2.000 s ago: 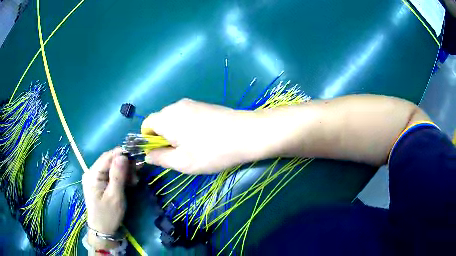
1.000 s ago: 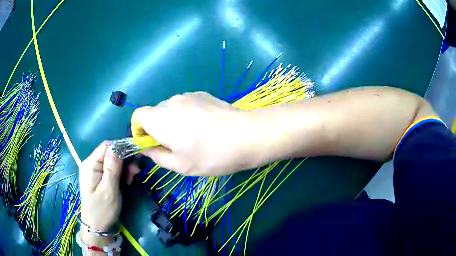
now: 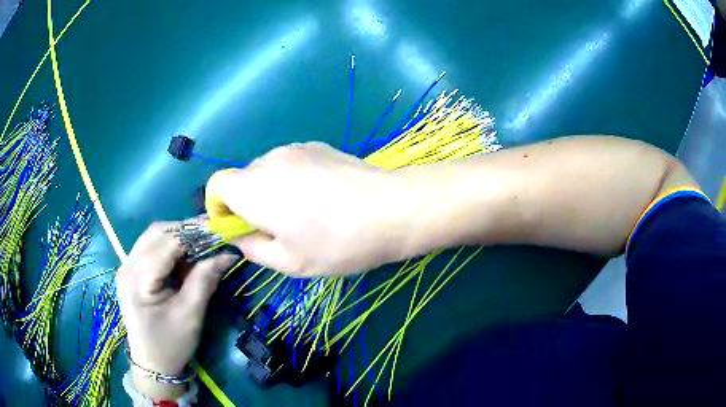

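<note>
My right hand [image 3: 306,208] is closed round a thick bundle of yellow wires [image 3: 231,226]. Silver crimp terminals [image 3: 193,238] stick out of the fist to the left. The bundle's far ends fan out beyond my forearm. My left hand [image 3: 163,290] is at the terminals, its thumb and fingers bent around their lower left side; whether it grips anything is hidden. A black connector housing [image 3: 181,147] with a blue wire lies above the hands. Another dark housing [image 3: 201,197] is partly hidden behind my right fingers. More black housings [image 3: 259,354] lie clustered below, beside loose yellow and blue wires [image 3: 330,318].
Piles of blue and yellow wire assemblies [image 3: 24,199] lie at the left of the glossy green table [image 3: 446,32]. A long yellow line [image 3: 76,147] crosses the table and passes under my left wrist. A white sheet [image 3: 694,17] shows at the upper right.
The view has shifted slightly, so the table's things appear a little further up and left. My left thumb has moved away from the fingertips, to the right. My right hand still holds the bundle.
</note>
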